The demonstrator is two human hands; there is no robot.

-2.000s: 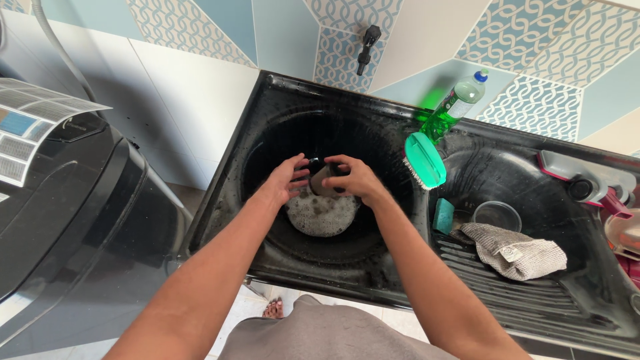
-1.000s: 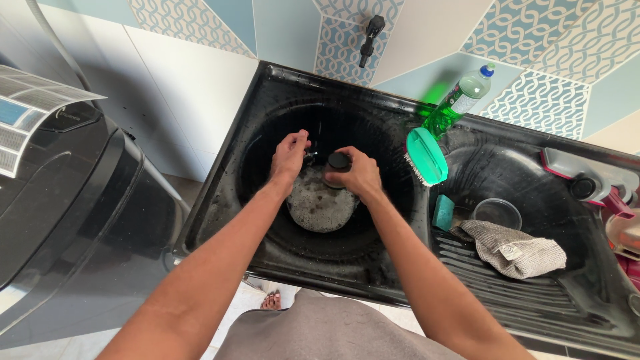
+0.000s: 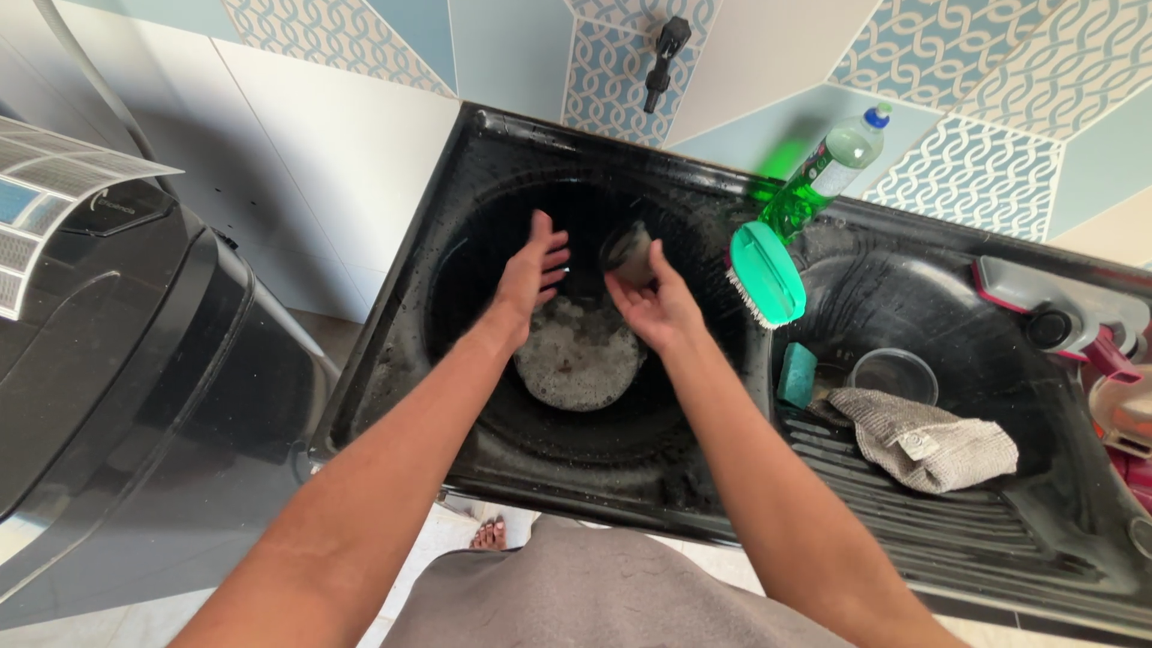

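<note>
My right hand (image 3: 655, 301) holds a small, dark, round, cup-like part (image 3: 628, 254), tilted and partly blurred, over the left basin of a black double sink (image 3: 387, 360). Across from it, my left hand (image 3: 533, 273) has its fingers apart and holds nothing. Below both hands, cloudy water with foam (image 3: 580, 360) lies at the bottom of the basin. A black tap (image 3: 668, 63) sticks out of the tiled wall beyond the sink.
A green scrub brush (image 3: 767, 274) and a bottle of green liquid (image 3: 823, 171) stand near the divider. The right basin holds a sponge (image 3: 796, 376), a clear round container (image 3: 893, 378), a grey cloth (image 3: 936, 441) and a grey-and-red appliance part (image 3: 1053, 301). A black washing machine (image 3: 171, 360) is at left.
The dark part in my right hand has turned, and that hand has opened up more around it. Both hands have shifted slightly away from me since one second ago.
</note>
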